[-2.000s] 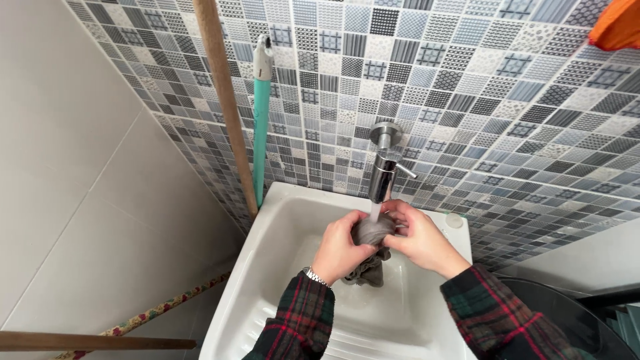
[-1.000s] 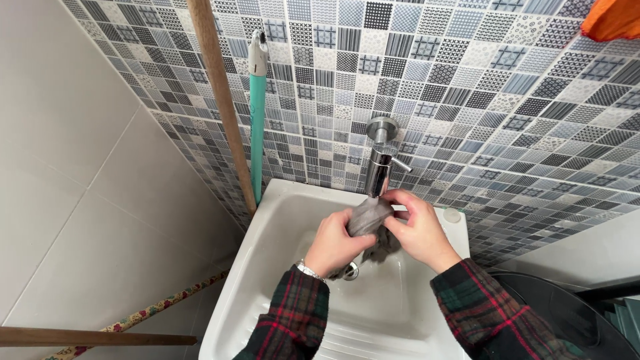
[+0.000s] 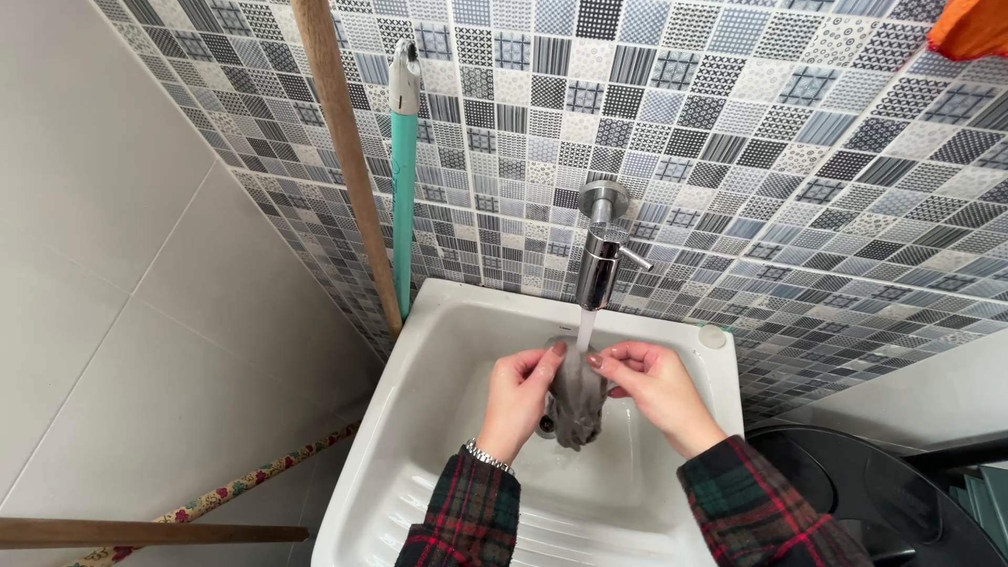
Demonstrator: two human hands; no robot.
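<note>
A wet grey-brown cloth (image 3: 579,405) hangs between my two hands under the chrome faucet (image 3: 599,268), and a stream of water (image 3: 586,329) runs onto its upper part. My left hand (image 3: 516,394) pinches the cloth's upper left edge between thumb and fingers; a metal watch band is on that wrist. On the other side, my right hand (image 3: 652,387) pinches the upper right edge. The cloth's lower end dangles over the basin of the white laundry sink (image 3: 457,378), beside the drain (image 3: 546,426), which it partly hides.
A wooden pole (image 3: 346,150) and a turquoise handle (image 3: 403,189) lean at the sink's back left corner. Lower left are a flowered pole (image 3: 252,479) and a wooden stick (image 3: 157,532). A round whitish piece (image 3: 712,337) lies on the rim. Right of the sink is a black lid (image 3: 874,496).
The cloth was bunched up between my hands; it now hangs down, spread at the top. My hands have moved apart and lower, away from the faucet's mouth.
</note>
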